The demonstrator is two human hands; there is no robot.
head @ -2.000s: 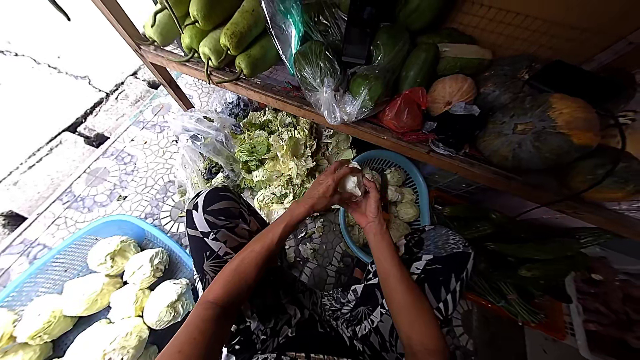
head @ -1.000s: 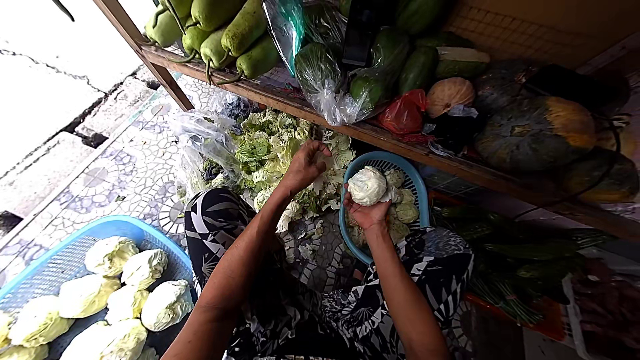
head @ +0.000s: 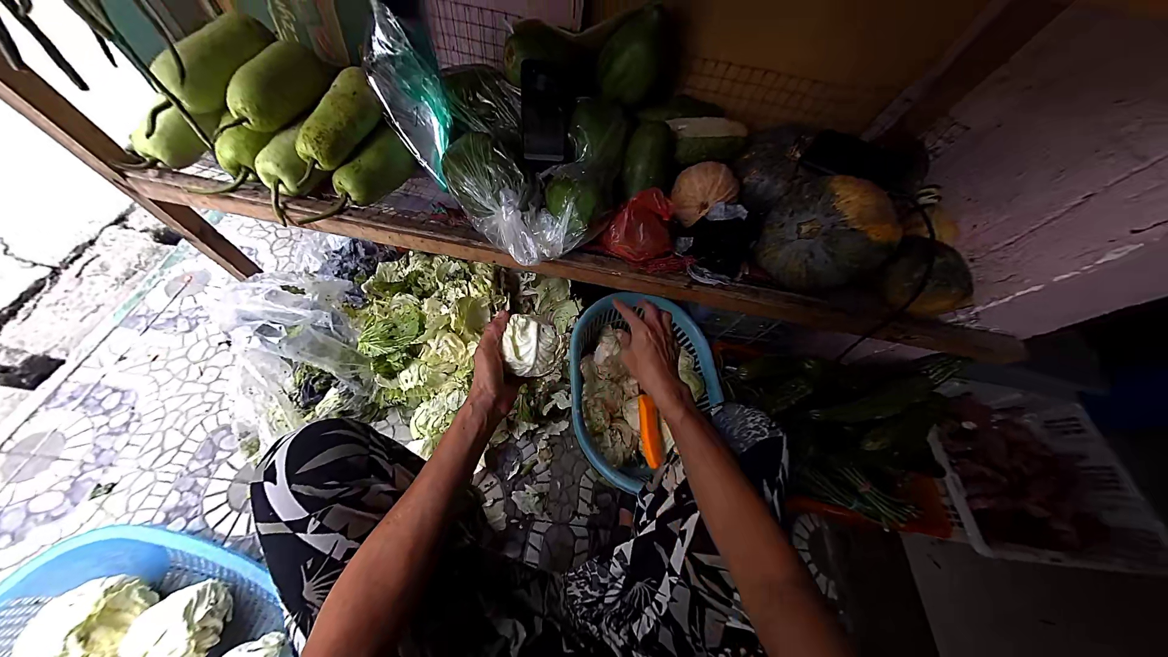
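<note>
My left hand (head: 494, 370) holds a pale, trimmed cabbage head (head: 531, 346) above the heap of loose cabbage leaves (head: 429, 319). Over the blue plastic basket (head: 578, 401) on the right, my right hand (head: 650, 345) reaches in with its fingers spread, near the pale vegetable heads (head: 607, 374) inside. Whether its fingertips touch them I cannot tell. An orange handle-like object (head: 650, 432) lies in the basket below my right wrist; the rest of it is hidden.
A wooden shelf (head: 584, 269) crosses above the basket, bearing green gourds (head: 338, 119), bagged vegetables and pumpkins (head: 826, 233). A blue basket (head: 137, 547) of cabbages stands lower left. Clear plastic bags (head: 292, 328) lie beside the leaves; a white crate (head: 976, 511) is at right.
The cabbage was in my right hand over the basket a second ago; now my left hand holds it further left. My right hand is now empty over the basket. The view has shifted somewhat.
</note>
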